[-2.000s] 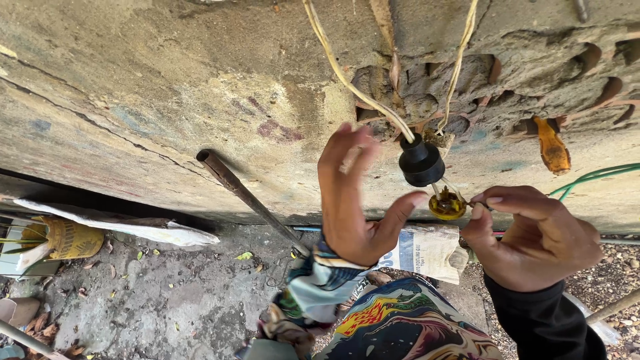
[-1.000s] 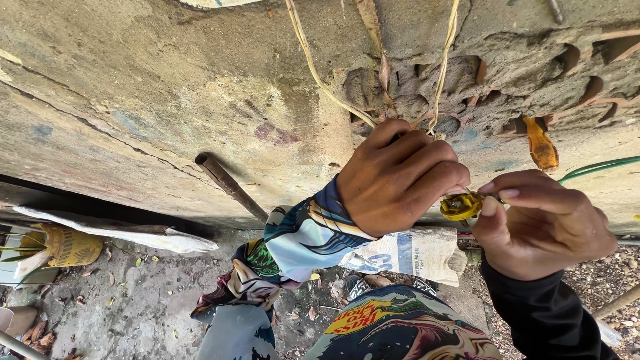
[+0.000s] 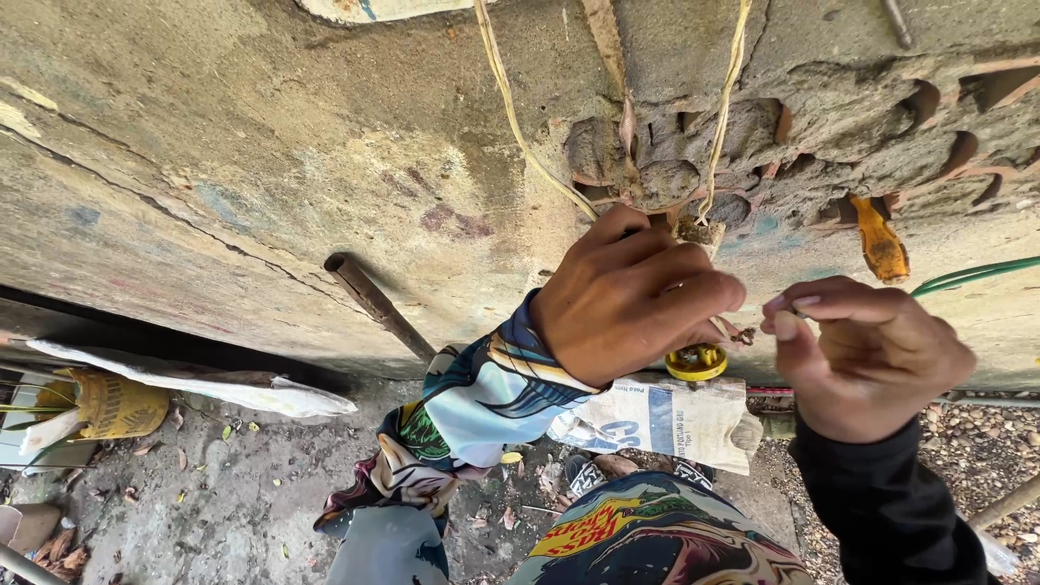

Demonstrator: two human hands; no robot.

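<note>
My left hand [image 3: 638,296] is curled near the lower end of a pale electrical wire [image 3: 520,122]; the black fitting is hidden behind it. A short wire end [image 3: 738,333] pokes out past its fingertips toward my right hand [image 3: 865,349]. Thumb and forefinger of the right hand pinch something small and dark, too small to name. Just below the left fingers hangs a round yellow part [image 3: 696,362] with a dark inside. A second pale wire [image 3: 723,114] runs down to the wall behind the left hand.
The concrete wall has broken hollow bricks [image 3: 674,154], with an orange handle [image 3: 879,242] sticking out of one. Green wires [image 3: 975,276] stand at the right. A metal pipe [image 3: 378,305] leans at the left. On the ground are a paper sack [image 3: 658,414] and a yellow container [image 3: 122,404].
The right hand has moved off the yellow part, which it touched earlier, and a gap shows between. The left hand, open two seconds ago, is now closed around the fitting's place.
</note>
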